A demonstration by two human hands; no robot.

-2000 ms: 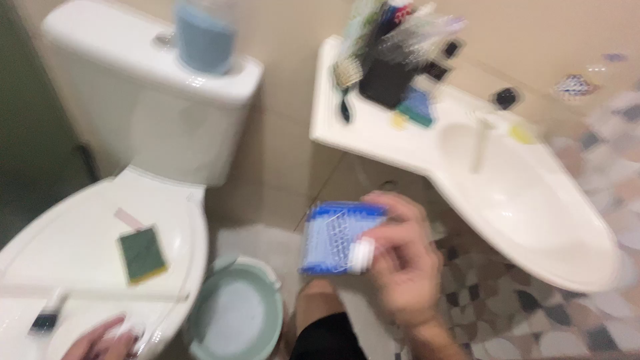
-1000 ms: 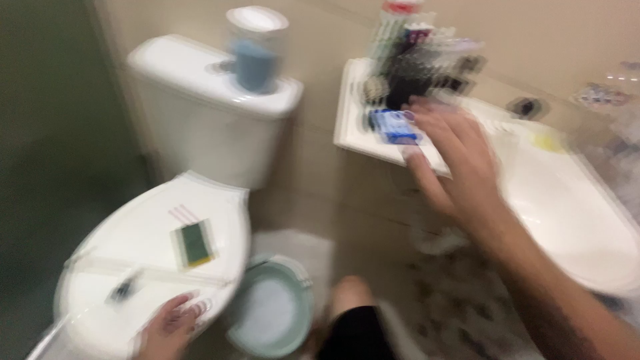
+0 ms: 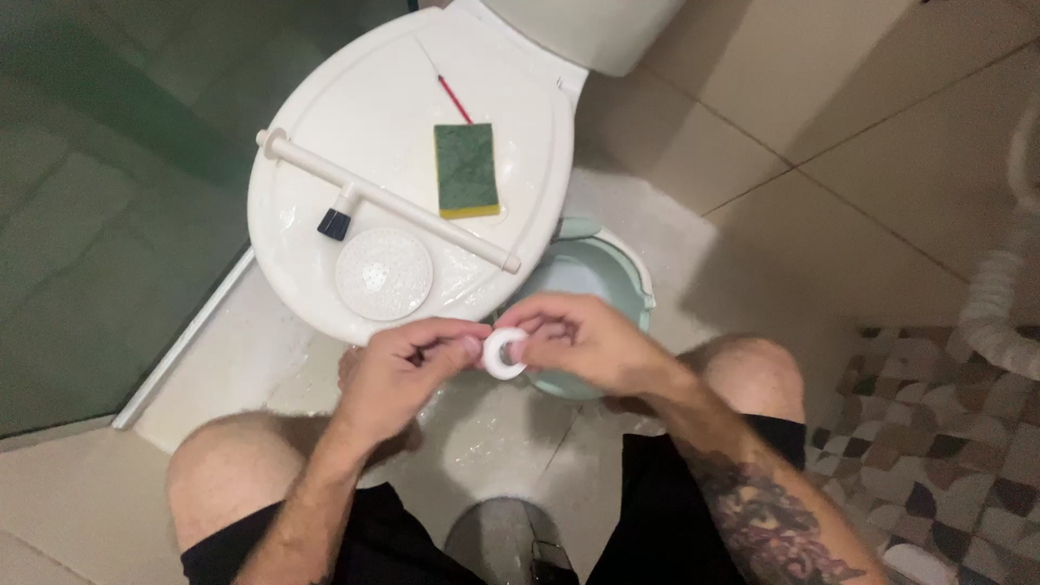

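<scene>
Both of my hands meet in front of the toilet, holding a small white ring, perhaps a roll of thread seal tape (image 3: 492,364). My left hand (image 3: 406,370) pinches its left edge; the fingers of my right hand (image 3: 581,341) grip its right side, with a fingertip at the hole. On the closed toilet lid (image 3: 357,106) lie a green and yellow sponge (image 3: 465,169), a thin tool with a red handle (image 3: 455,99), a white plastic pipe (image 3: 390,205) with a black knob (image 3: 334,223) on its side branch, and a round white shower head plate (image 3: 384,275).
A pale green bucket (image 3: 640,280) stands on the floor right of the toilet, partly behind my right hand. A glass panel with a metal rail (image 3: 187,337) is at the left. A corrugated white drain pipe (image 3: 987,301) hangs at the right.
My right hand has come back from the sink shelf, where it was beside a blue packet, and now meets my left hand at the white ring. The view has turned down toward the toilet lid.
</scene>
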